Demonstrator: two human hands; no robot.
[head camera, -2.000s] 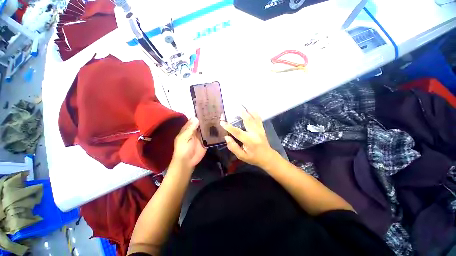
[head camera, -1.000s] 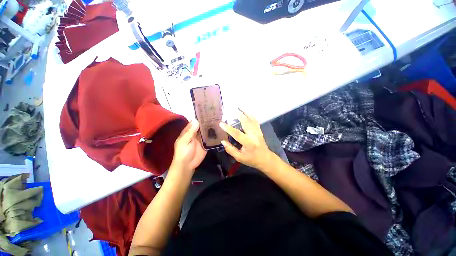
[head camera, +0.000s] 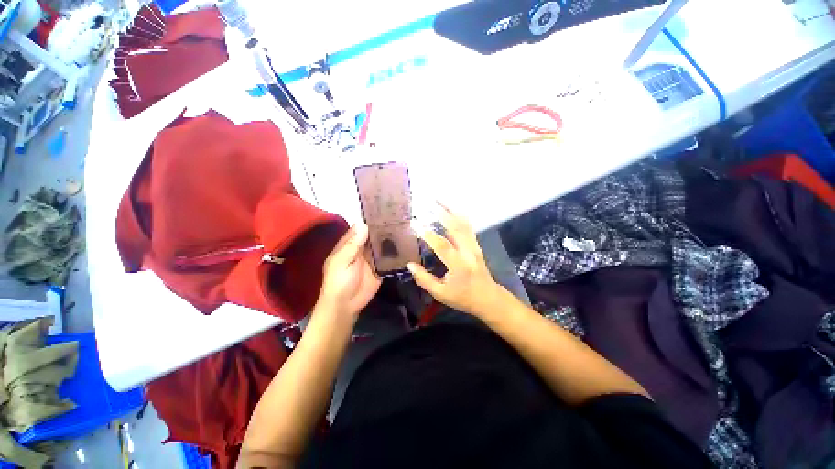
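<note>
A smartphone (head camera: 385, 215) with a lit pinkish screen is upright in front of me at the table's front edge. My left hand (head camera: 351, 275) holds it by its lower left side. My right hand (head camera: 455, 264) is at its lower right with fingers spread, the fingertips close to the screen; whether they touch it is unclear. A dark red garment piece (head camera: 215, 183) lies on the table left of the phone, its tube-like opening facing my left hand. A thin whitish line (head camera: 220, 254) runs along it.
The white sewing machine's needle area (head camera: 334, 131) is behind the phone. Scissors (head camera: 531, 121) lie right of it. Cut red panels (head camera: 174, 69) are at back left. A red bundle (head camera: 220, 394) hangs below the table edge (head camera: 188, 358). Dark purple and plaid garments (head camera: 641, 275) are heaped at right.
The table and the things on it sit slightly differently in the view. My right-hand fingers have shifted slightly near the phone. My left hand still holds it.
</note>
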